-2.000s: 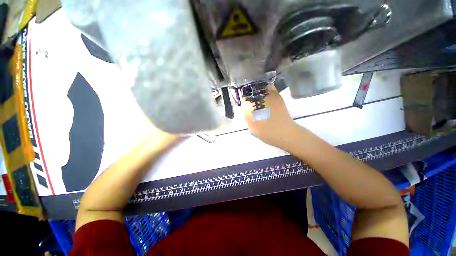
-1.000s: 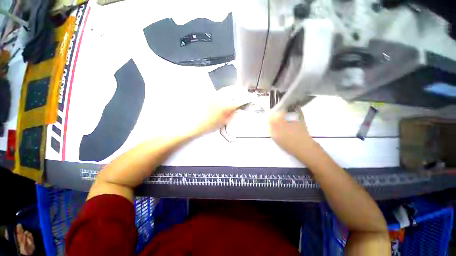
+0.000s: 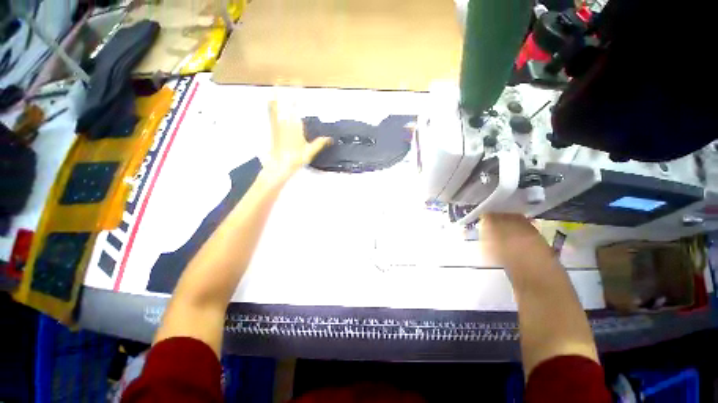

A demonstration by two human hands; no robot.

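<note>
A dark crescent fabric stack (image 3: 386, 146) lies on the white table left of the machine head, with a small dark label (image 3: 352, 141) with pale marks on top. My left hand (image 3: 290, 146) is at the stack's left edge, thumb and fingers spread, with nothing seen in it; whether the thumb touches the fabric is unclear. A second dark curved piece (image 3: 197, 236) lies partly under my left forearm. My right hand (image 3: 502, 227) is blurred beside the needle area of the sewing machine (image 3: 464, 149); its fingers are mostly hidden by the head.
A brown board (image 3: 338, 47) stands at the back. Yellow-edged dark panels (image 3: 59, 264) and dark folded fabric (image 3: 118, 79) are at the left. A brown open box (image 3: 642, 275) is at the right. A ruler strip (image 3: 370, 327) runs along the front edge. A green object hangs above the machine.
The view has shifted, showing more of the table's back. My left hand has left the needle area and moved to the fabric stack at the back left. My right hand stays near the machine head.
</note>
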